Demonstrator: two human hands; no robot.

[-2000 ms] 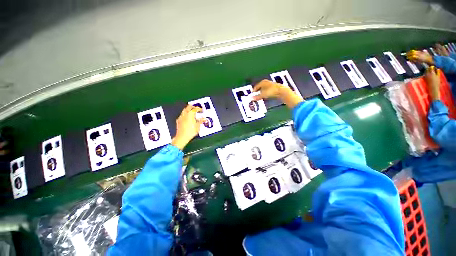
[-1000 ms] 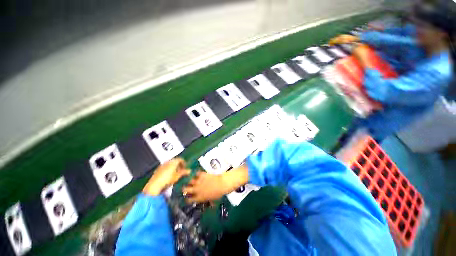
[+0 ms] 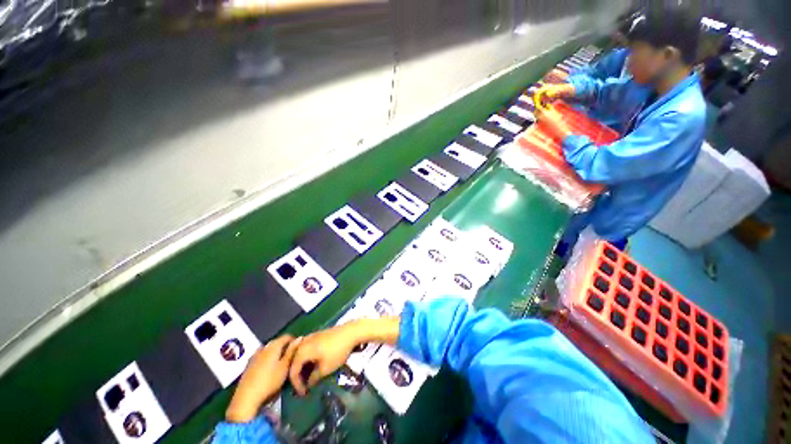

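Note:
My left hand and my right hand are close together at the lower left, over the green bench beside the belt. A small black part shows at my right fingertips. My left fingers curl next to it; whether they hold anything is hidden. Small black accessories lie loose below the hands. White printed pieces with round dark pictures lie in rows to the right, partly under my right forearm. White insert trays stand in a row; the nearer ones carry a round-pictured piece, the farther ones show only dark cutouts.
The green conveyor belt runs from lower left to upper right, with dark flat rectangles between the inserts. An orange-red parts tray with dark pieces sits at right. Beyond it, a person in blue works over another orange-red tray.
The view has turned towards the right. My hands left the inserts on the belt and came together over the black parts. The belt row has shifted in view.

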